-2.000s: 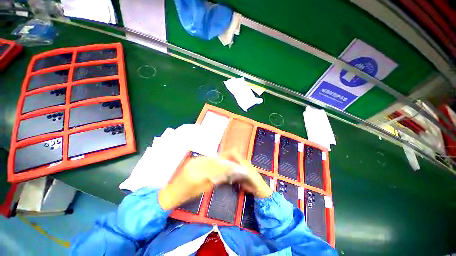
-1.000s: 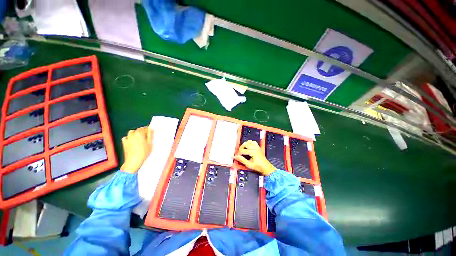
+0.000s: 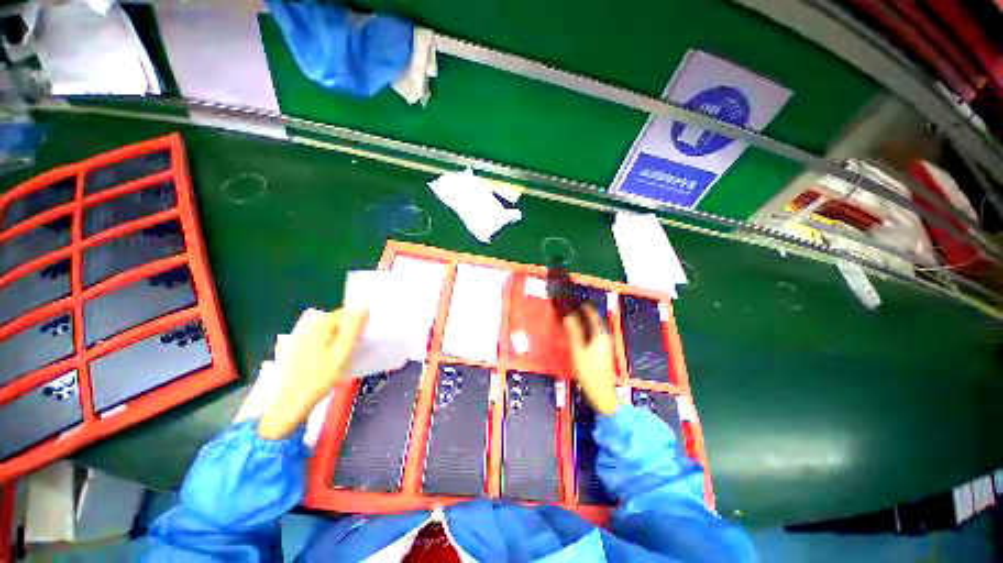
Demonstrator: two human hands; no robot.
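Note:
An orange-red pocket tray lies in front of me. My left hand holds a white sheet over the tray's left edge. My right hand holds a dark panel, seen tilted and blurred, above the back row. The third back pocket is bare orange with small white labels in it. White sheets fill the two back-left pockets. Dark panels with camera holes lie in the front row and at the back right. A loose white sheet stack lies left of the tray, partly under my left hand.
A second orange-red tray with dark panels lies at the left, cut off by the edge. Behind my tray are a crumpled white paper and a white strip. A metal rail runs along the back, with blue cloth above.
My left hand has lifted a white sheet from the stack and moved right to the tray. My right hand has taken the dark panel out of the third back pocket.

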